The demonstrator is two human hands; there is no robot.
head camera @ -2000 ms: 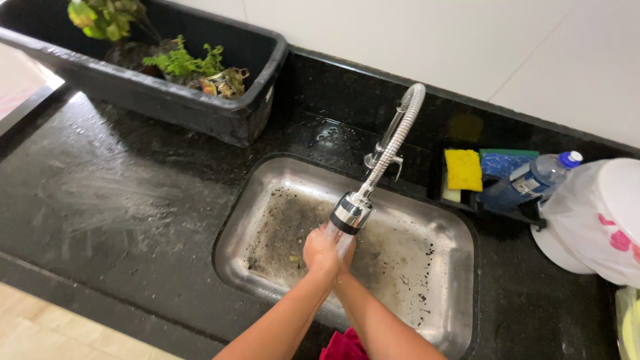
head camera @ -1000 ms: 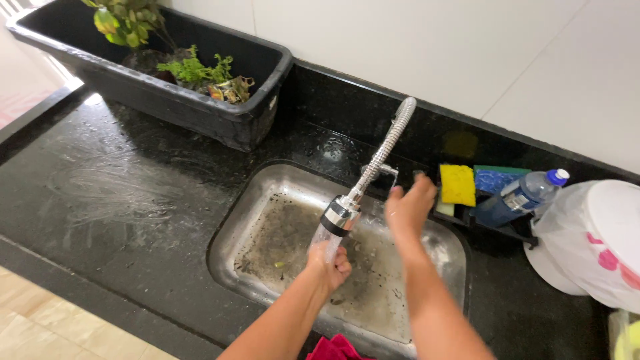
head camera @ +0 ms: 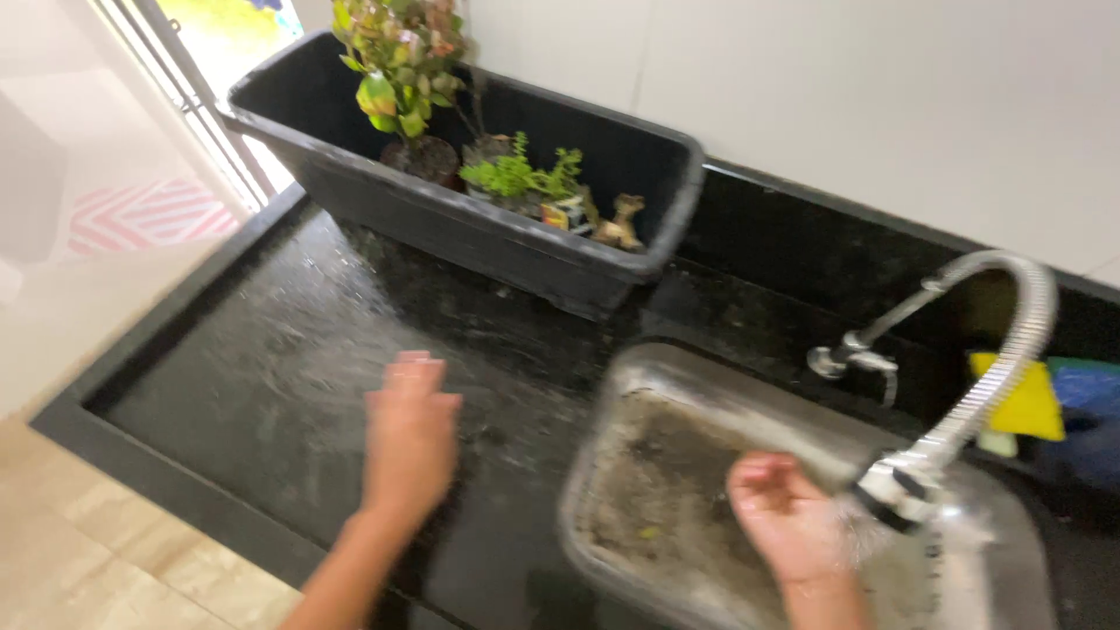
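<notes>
My left hand (head camera: 411, 446) is over the wet black stone counter (head camera: 262, 385), left of the sink, its fingers stretched out and holding nothing. Over the steel sink (head camera: 591, 472), my right hand (head camera: 792, 516) is cupped with fingers curled and apart, also holding nothing. Beside that wrist, the spray head (head camera: 897, 490) of the flexible metal faucet (head camera: 1024, 324) hangs, with water splashing around it. Dark soil lies scattered over the basin floor. Both hands are somewhat blurred.
A long black plastic planter (head camera: 455, 223) holding a leafy plant (head camera: 407, 70) and small green plants (head camera: 516, 175) stands against the wall. A yellow sponge (head camera: 1019, 398) is behind the faucet. The counter has a raised edge (head camera: 201, 499).
My left hand has left the spray head and moved left over the counter. My right hand has come from near the faucet's base to the spray head. The view has swung left.
</notes>
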